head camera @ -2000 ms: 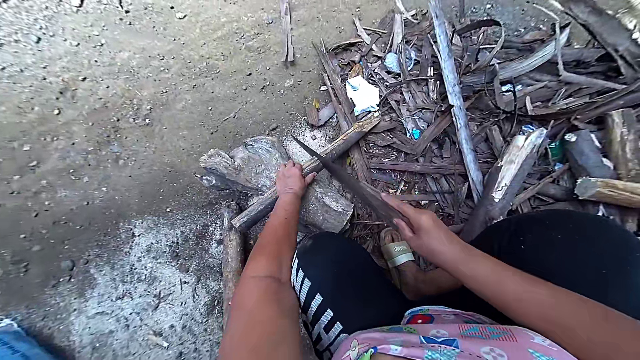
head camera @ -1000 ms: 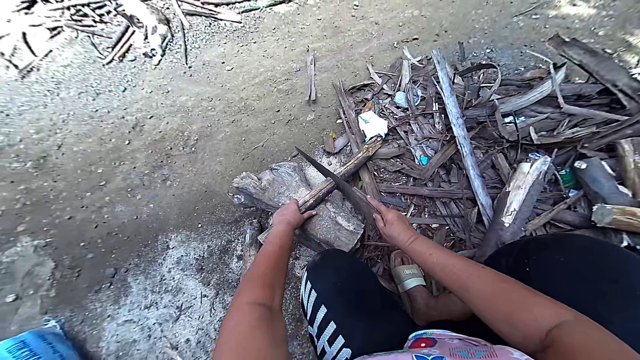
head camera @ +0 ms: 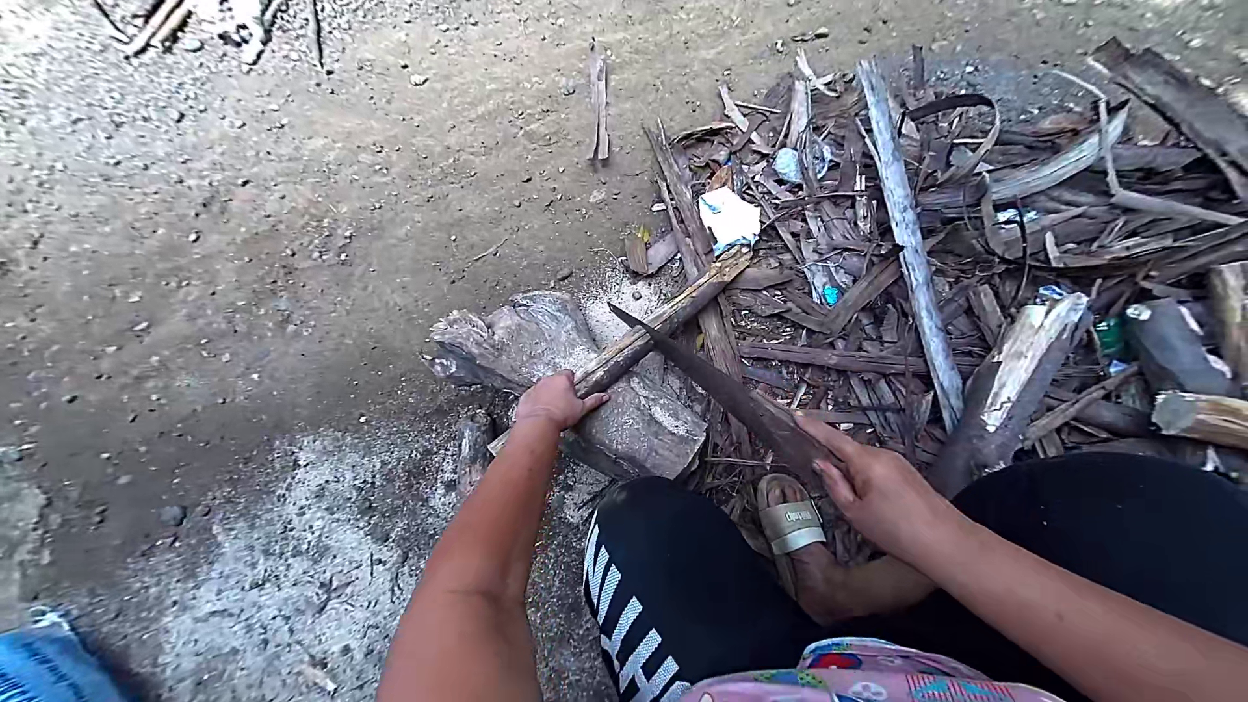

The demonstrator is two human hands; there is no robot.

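My left hand [head camera: 558,402] grips a wooden branch [head camera: 673,314] near its lower end. The branch slants up to the right across a thick grey log [head camera: 634,414] lying on the ground. In my right hand [head camera: 877,487] is a long, dark, pointed blade [head camera: 731,390], probably a saw or machete, its handle hidden by my fingers. The blade crosses the branch to the right of my left hand, its tip pointing up and left. Whether its edge touches the wood, I cannot tell. Pale sawdust [head camera: 624,292] lies behind the log.
A heap of bark and split wood [head camera: 858,361] spreads to the right, with a long grey stick [head camera: 912,244], a thick split log [head camera: 1014,380] and a crumpled white wrapper [head camera: 728,219]. My sandalled foot [head camera: 795,526] is beside the log. A blue sack [head camera: 54,663] lies at the lower left.
Both hands keep their hold on the branch and the blade. The blade still lies across the branch, at a slightly different place along its length. The view has shifted.
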